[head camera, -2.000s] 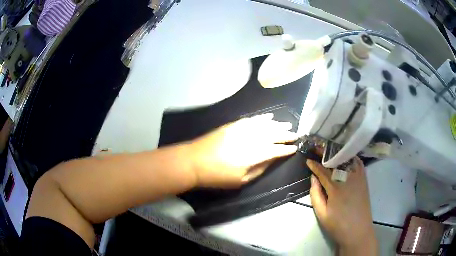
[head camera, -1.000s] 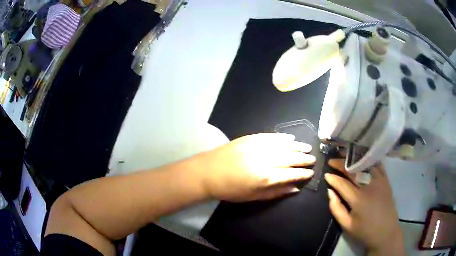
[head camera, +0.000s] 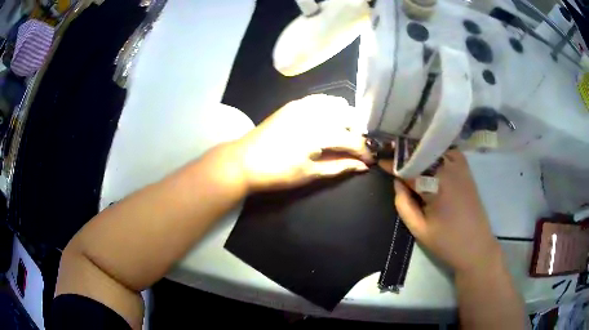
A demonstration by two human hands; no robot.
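Note:
A dark garment panel (head camera: 303,225) lies on the white table under the machine head. Pale stitch lines of a patch pocket (head camera: 332,86) show just above my left hand. A dark placket (head camera: 397,258) with two pale stitch rows runs down the panel's right edge. My left hand (head camera: 303,145) lies on the panel, fingertips bent close to the presser foot (head camera: 372,145). My right hand (head camera: 445,209) is at the panel's right edge beside the foot, its fingers partly hidden by the machine's white curved bar (head camera: 445,113). Glare washes out my left hand, so its finger hold is unclear.
The white sewing machine head (head camera: 400,71) fills the upper right, with an oval cream plate (head camera: 316,38) to its left. A black stack of cut panels (head camera: 58,122) lies at the left. A reddish-brown shiny rectangle (head camera: 558,248) lies at the right edge.
The panel has turned, and its lower corner and placket end now show on the table. My left hand has gone from flat to bent fingers. The view has shifted, bringing the machine nearer.

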